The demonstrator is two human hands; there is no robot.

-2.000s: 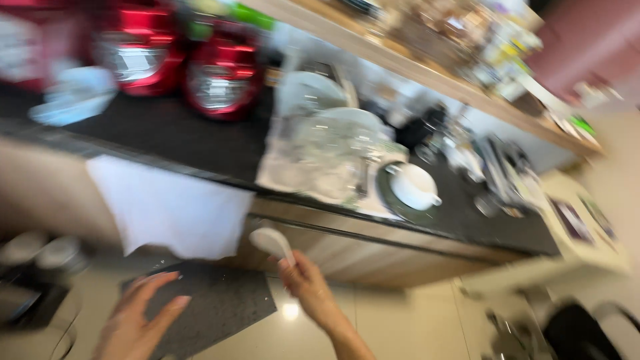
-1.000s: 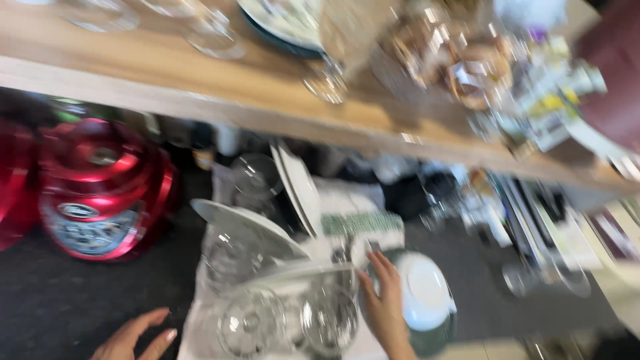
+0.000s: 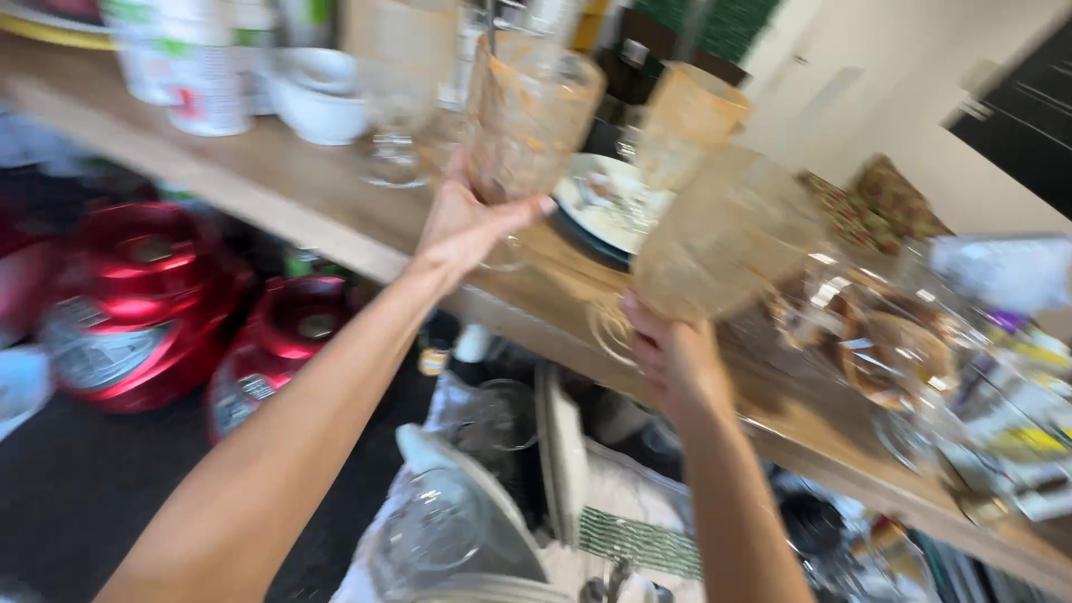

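Observation:
On the wooden shelf, my left hand [image 3: 469, 218] is closed around the lower part of a stained footed glass [image 3: 532, 117] with orange residue inside. My right hand [image 3: 674, 343] grips the bottom of another footed glass [image 3: 724, 234], coated with a brownish film and tilted to the right. Behind them a third residue-streaked glass [image 3: 687, 126] stands by a white plate [image 3: 599, 188] that holds cutlery. An empty-looking footed glass [image 3: 394, 109] is left of my left hand. The view is somewhat blurred.
White bowls [image 3: 322, 96] and a white bottle [image 3: 201, 71] stand at the shelf's left. Wrapped items in clear plastic [image 3: 888, 352] lie at right. Below are red rounded appliances [image 3: 138, 293] and a cloth [image 3: 632, 469] with plates [image 3: 561, 452] and glassware.
Both hands have risen from the counter level to the shelf and taken hold of glasses. The white utensil seen in my right hand two seconds ago is no longer there. The view has shifted strongly.

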